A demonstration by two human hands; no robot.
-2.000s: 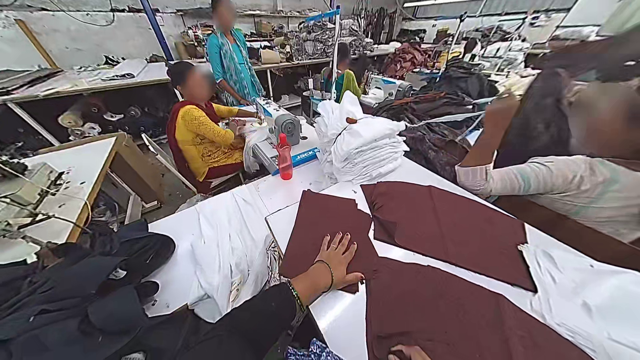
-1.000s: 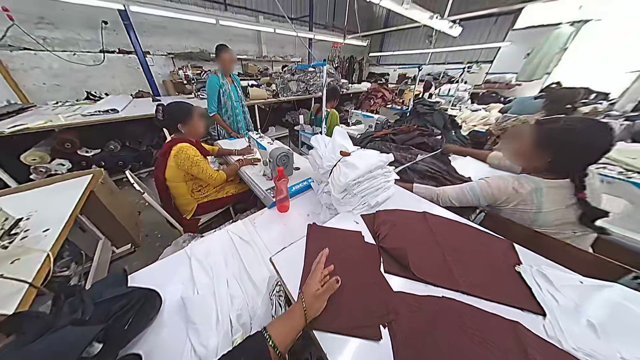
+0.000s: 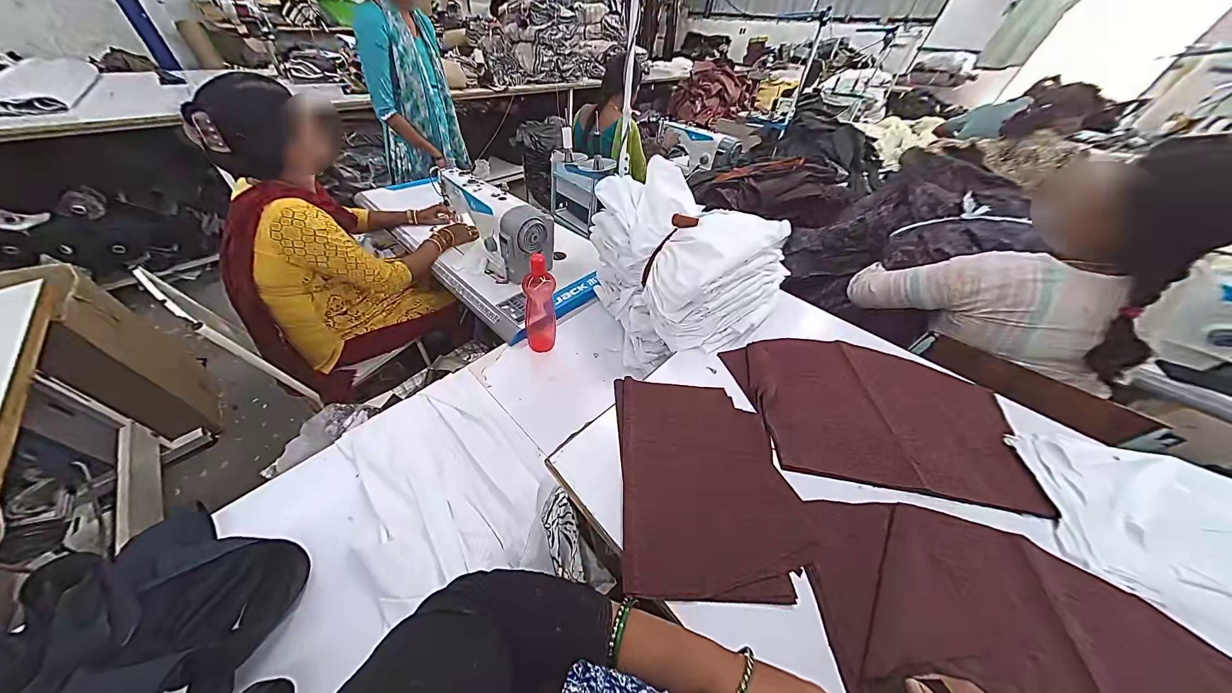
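My left forearm, in a black sleeve with bangles, crosses the bottom of the view to the right; the hand itself is cut off by the lower edge. A sliver of fingers, which seems to be my right hand (image 3: 943, 684), shows at the bottom edge against the lower maroon fabric panel (image 3: 972, 587); its grip is hidden. A smaller folded maroon piece (image 3: 707, 491) lies flat on the white table, left of that panel and touching it. Behind them lies another maroon panel (image 3: 885, 423). A tied stack of white fabric (image 3: 712, 279) stands at the table's far end.
A red plastic bottle (image 3: 540, 306) stands beside a sewing machine (image 3: 505, 226), where a person in yellow sits. Another person sits at the right. White cloth (image 3: 423, 481) covers part of the left table; dark garments (image 3: 164, 597) lie lower left. More white fabric (image 3: 1145, 520) lies at the right.
My left hand was on the smaller maroon piece, first spread flat, then at its left edge. It has left that piece, and the arm now reaches along the bottom to the right.
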